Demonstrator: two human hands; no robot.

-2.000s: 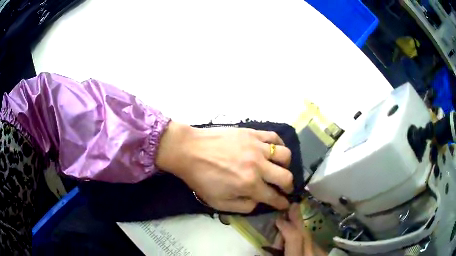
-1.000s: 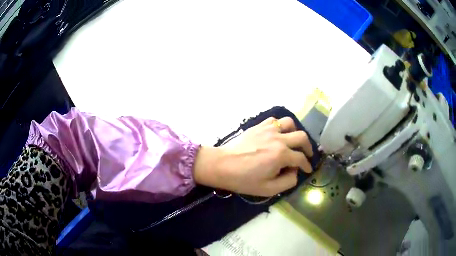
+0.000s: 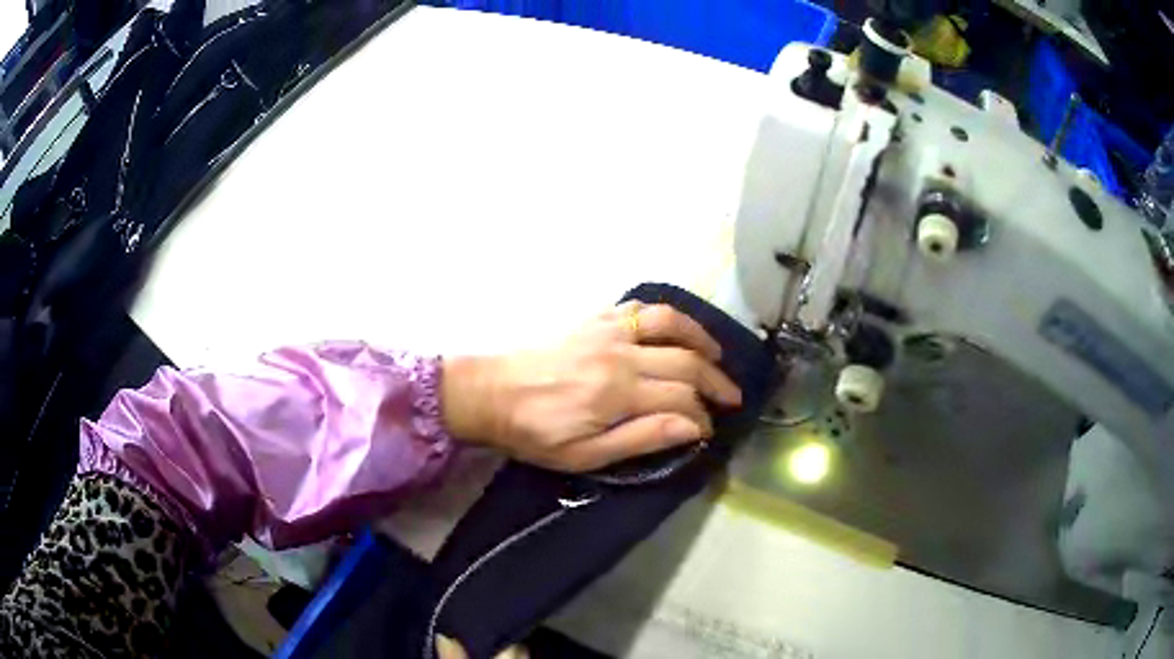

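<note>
My left hand [image 3: 586, 393], with a gold ring and a pink sleeve, presses fingers-down on the black end flap [image 3: 727, 348], holding it against the table beside the presser foot and needle [image 3: 801, 337]. The flap's silver curved trim [image 3: 650, 470] shows below my palm. The black strip panel [image 3: 554, 554] runs down and left from it, with a thin silver line and a small silver piece [image 3: 576, 500]. Fingertips of my right hand [image 3: 479, 649] show at the bottom edge by the strip; the rest is cut off, so its grip is unclear.
The white machine head [image 3: 824, 193] stands at right over the grey machine bed [image 3: 953, 476], with a lamp spot [image 3: 810, 462]. Yellow tape [image 3: 811, 528] borders the bed on the white tabletop [image 3: 451, 193]. Black work with silver glints [image 3: 142, 155] lies left. Blue bins show at top and lower left.
The view has turned, showing more of the machine. The strip now slopes more steeply down-left, with my left hand still on the flap. My right hand left the needle area and its fingertips reappear at the bottom.
</note>
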